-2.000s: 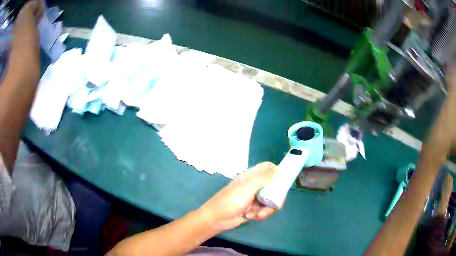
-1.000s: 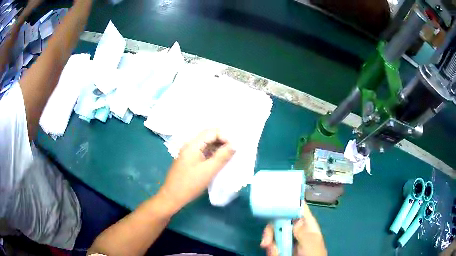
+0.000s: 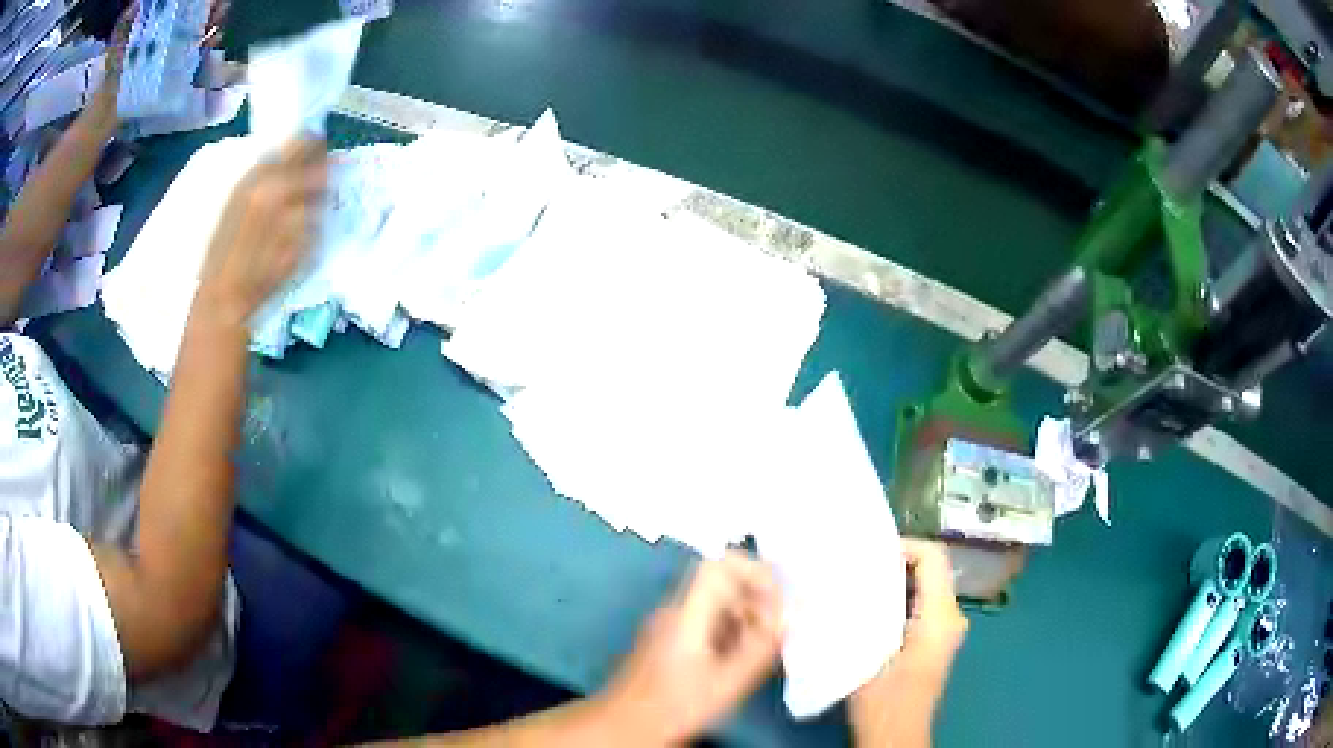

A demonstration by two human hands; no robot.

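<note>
A white sleeve [image 3: 841, 563] stands tilted between my two hands near the bench's front edge. My left hand [image 3: 719, 628] pinches its left side, slightly blurred. My right hand [image 3: 918, 621] grips its right side, with the fingers partly behind it. No fan shows on the outside of this sleeve; its contents are hidden. The fanned stack of flat white sleeves [image 3: 658, 351] lies just behind and to the left, with a jagged lower edge.
Green press [image 3: 972, 387] with silver nest [image 3: 994, 494] and white scrap [image 3: 1072, 471] stands at right. Turquoise fans [image 3: 1210, 621] lie far right beside glittering small parts [image 3: 1298, 687]. Bagged fans [image 3: 329, 241] lie left. A co-worker's hand [image 3: 271, 219] holds a white sleeve; another person's hand holds a printed box [image 3: 158, 59].
The turquoise fan held in my right hand is out of sight. My left hand has moved right from the stack, and a white sleeve is now between both hands. The co-worker's arm has moved.
</note>
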